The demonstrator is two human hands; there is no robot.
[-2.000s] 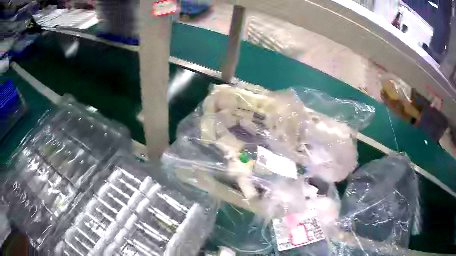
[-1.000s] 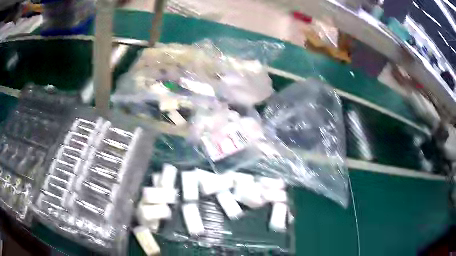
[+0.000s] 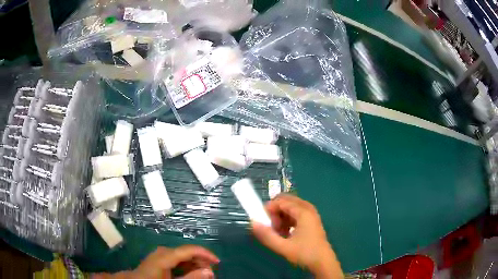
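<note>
My right hand [image 3: 297, 234] holds a white block part [image 3: 251, 202] between thumb and fingers, over the right front part of a flat clear tray with thin rods [image 3: 205, 204]. My left hand [image 3: 177, 262] is at the bottom edge, in front of the tray, fingers curled and apart, with nothing seen in it. Several loose white blocks [image 3: 156, 192] lie on the tray and others are piled at its left side. A small white piece [image 3: 274, 188] lies near the tray's right edge, just behind my right hand.
Blister trays [image 3: 38, 147] with white parts and metal pins stand at the left. A label card [image 3: 192, 84] lies on a small clear box [image 3: 205, 109]. Clear plastic bags [image 3: 306, 65] lie behind. The dark conveyor [image 3: 404, 76] runs beyond. Red stools [image 3: 407, 267] show at lower right.
The view has swung down and to the right. Both hands have come into the picture, the right one with a white block in it.
</note>
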